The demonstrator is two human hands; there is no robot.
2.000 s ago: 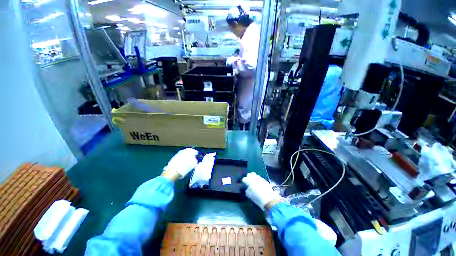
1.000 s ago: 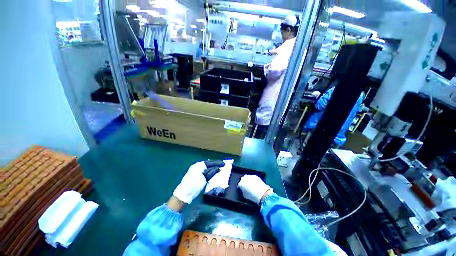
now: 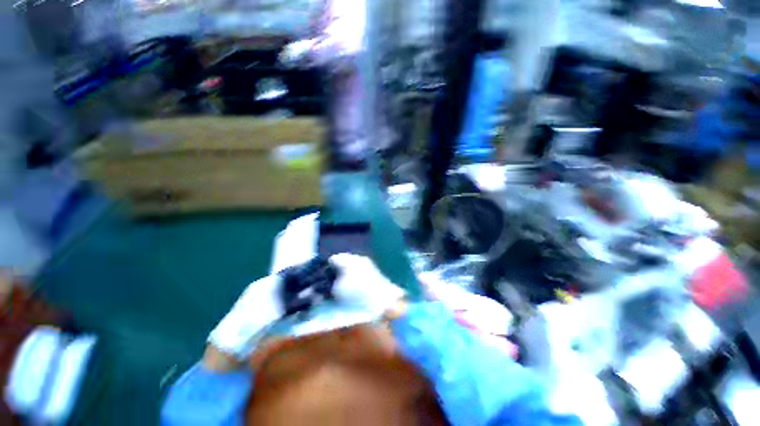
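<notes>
The frame is strongly blurred. My left hand [image 3: 254,309], in a white glove with black fingertips, is at the centre. My right hand [image 3: 360,287], also gloved, is beside it, and the fingertips of both meet or nearly meet. Whether they hold a small part cannot be seen. The brown fixture board [image 3: 342,378] lies just below my hands; its slots are smeared out. The black tray [image 3: 344,238] is beyond my hands, partly hidden by them. The white packet [image 3: 296,243] stands out at the tray's left side.
The brown carton [image 3: 217,170] is at the back of the green mat [image 3: 175,274]. White bundles [image 3: 52,374] and the brown stack [image 3: 18,329] are at the left edge. Machine parts, a clear plastic bag and a pink-and-white object [image 3: 718,283] are at the right. A person's pinkish clothing [image 3: 348,100] shows behind.
Both hands have left the tray, come together and moved nearer to the fixture board. The camera view has shifted, and the pink-and-white object now shows at the right.
</notes>
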